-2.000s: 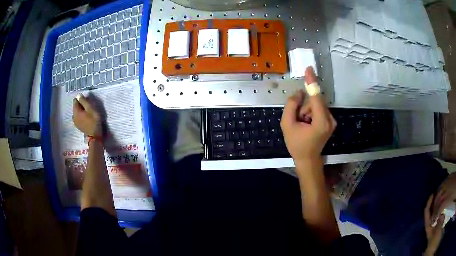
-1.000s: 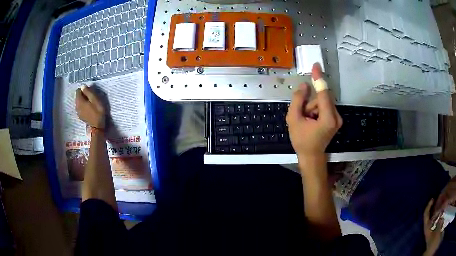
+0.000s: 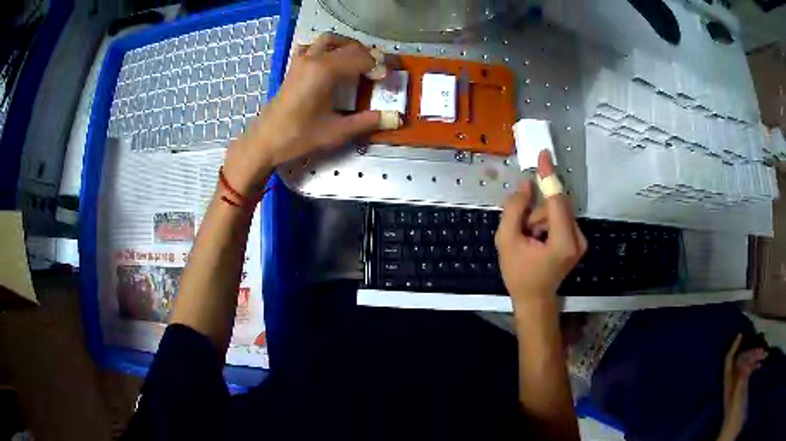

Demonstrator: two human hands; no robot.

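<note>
The orange fixture lies on the perforated metal plate. My left hand reaches over its left end, with pale wraps on thumb and index finger. They pinch the lower and upper edges of a marked white workpiece. A white workpiece with a small mark sits in the third pocket; the fourth pocket is empty. My hand mostly hides the first pocket. My right hand has its wrapped index fingertip on the lower edge of a loose white workpiece right of the fixture, thumb apart.
A blue tray at left holds a grid of pale parts and newspaper. A black keyboard is below the plate. Rows of white parts lie at right. A round machine part is above. Another person's hand shows lower right.
My left hand has moved from the newspaper in the tray up and right onto the fixture. My right index finger stays at the loose workpiece. The third workpiece now shows a mark. The view has shifted.
</note>
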